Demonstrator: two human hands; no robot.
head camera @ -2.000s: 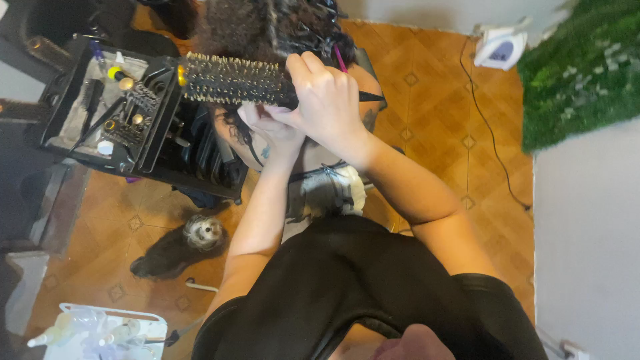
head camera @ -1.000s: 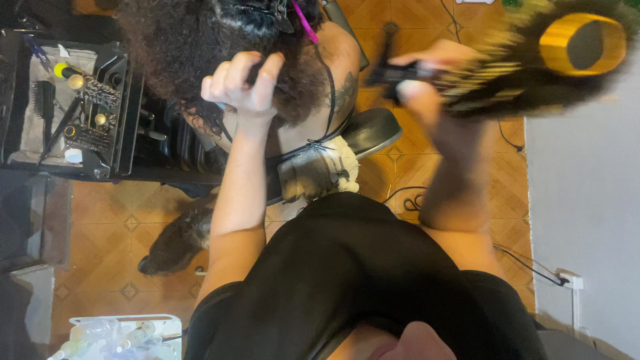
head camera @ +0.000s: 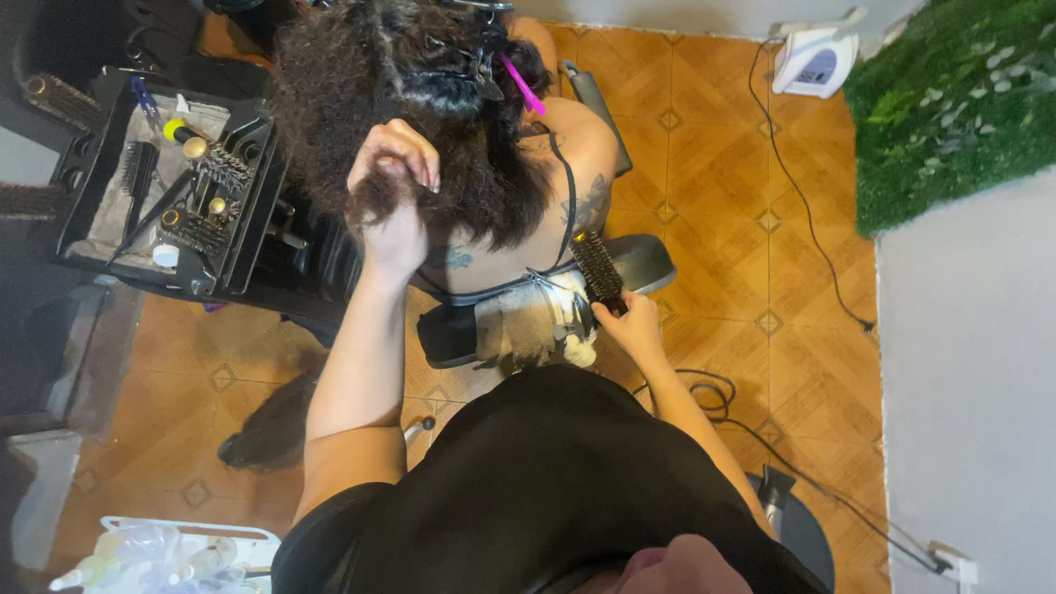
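My left hand (head camera: 394,194) is closed around a lock of dark frizzy hair at the back of a seated person's head. Down and to the right, my right hand (head camera: 631,326) grips the handle of a round hairbrush (head camera: 597,266), its bristled barrel pointing up beside the person's lower back. The person's hair (head camera: 330,107) is loose and bushy on the left and hangs straighter near the shoulder. Dark sectioning clips (head camera: 487,78) and a pink clip (head camera: 522,84) hold the upper hair.
A black tray (head camera: 82,262) with several brushes and combs stands left. A dark furry animal (head camera: 276,425) is on the tiled floor. A white cart (head camera: 247,532) with bottles is lower left. A cable (head camera: 813,206) runs along the floor at right; another cable (head camera: 833,487) trails from the wall outlet.
My right hand and the round brush have come down from the upper right to beside the chair. Two seconds ago both hands were together at the hair with the brush.
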